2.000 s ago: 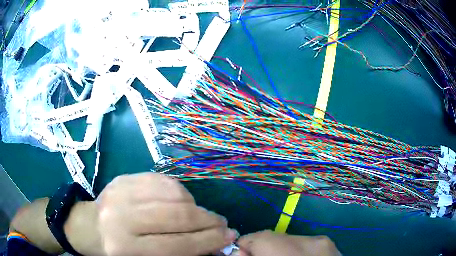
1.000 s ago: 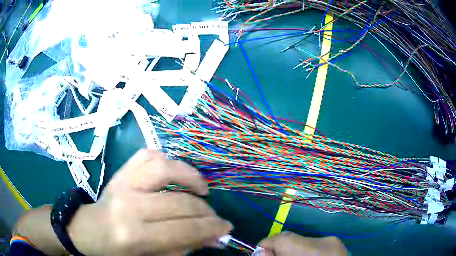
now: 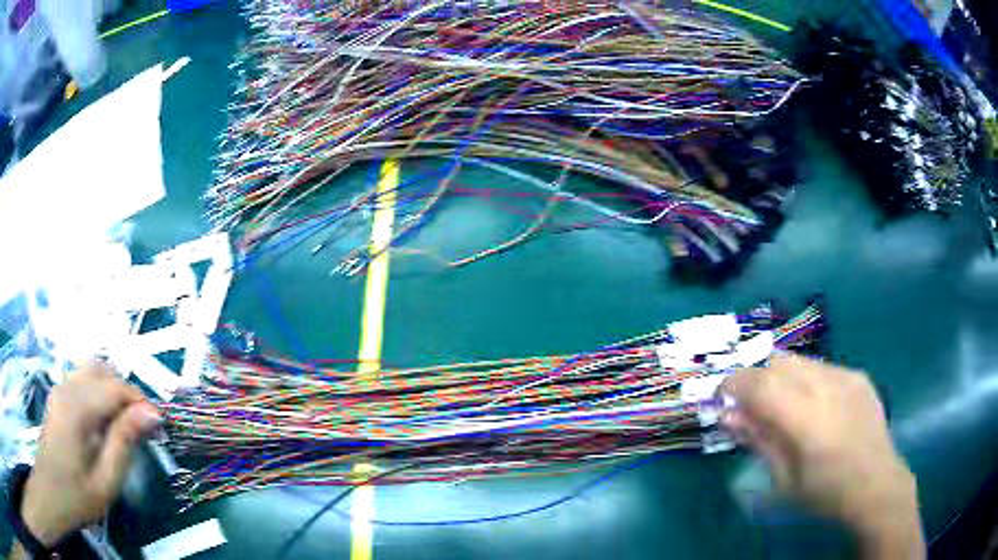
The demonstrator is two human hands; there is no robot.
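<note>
The labelled harness bundle (image 3: 471, 410) lies across the dark-green mat. White marker sleeves (image 3: 703, 341) cluster near its right end, with dark connectors beyond. My left hand (image 3: 93, 448) is at the bundle's left end, its fingertips pinched on slim wire ends (image 3: 165, 453). My right hand (image 3: 821, 438) is at the right end, its fingertips closed on a harness beside the white sleeves. The harness between my hands cannot be told apart from the bundle. My right fingertips are blurred.
A larger unlabelled harness pile (image 3: 492, 82) lies beyond, with a black connector heap (image 3: 914, 126) at far right. Tangled marker strips (image 3: 164, 312) and a white paper sheet (image 3: 93, 153) are at left. A loose white piece (image 3: 184, 540) lies near the front edge. Yellow tape (image 3: 375, 312) crosses the mat.
The view has shifted right and farther out. My hands, together at the front before with a white sleeve between them, are now wide apart at the bundle's two ends.
</note>
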